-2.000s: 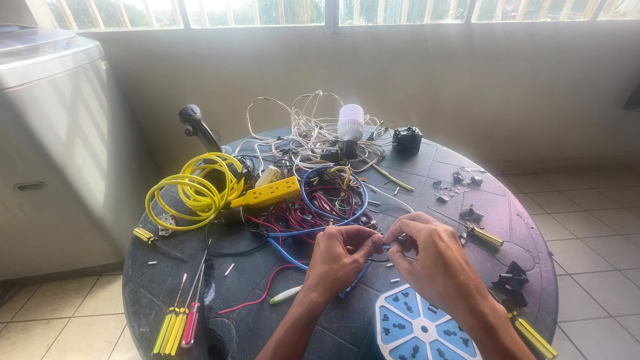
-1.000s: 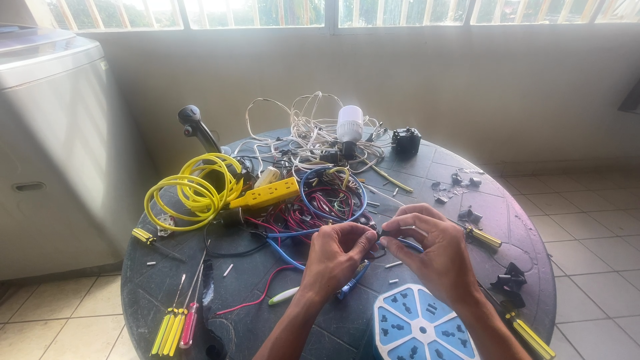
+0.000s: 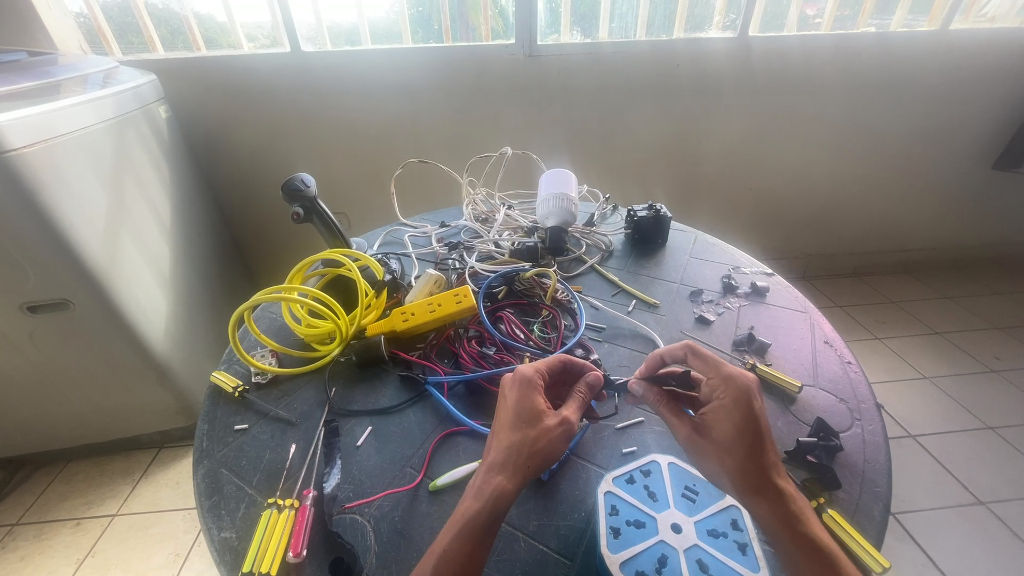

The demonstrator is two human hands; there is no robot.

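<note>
My left hand (image 3: 552, 412) pinches a small dark piece between thumb and fingers, just in front of the tangled wires. Close at its right, my right hand (image 3: 708, 400) holds a black strip (image 3: 668, 380), perhaps electrical tape, whose inner end meets the small piece at the left fingertips. A white cord (image 3: 628, 316) runs from the pile toward my hands. Behind my left hand lie a blue cable loop (image 3: 582, 320) and red wires (image 3: 504, 320). A blue and white octagonal power strip (image 3: 676, 524) lies below my right hand. The fingertips partly hide the piece.
On the round dark table (image 3: 384, 456) are a yellow cable coil (image 3: 300, 316), a yellow outlet block (image 3: 432, 310), a white LED bulb (image 3: 558, 198) and a black boxy part (image 3: 648, 224). Yellow-handled screwdrivers (image 3: 276, 536) lie left, others right beside black scraps (image 3: 816, 452). A washing machine (image 3: 88, 240) stands left.
My hands stay close together over the same spot, while the right hand's fingers have shifted. The black strip now shows plainly in the right hand.
</note>
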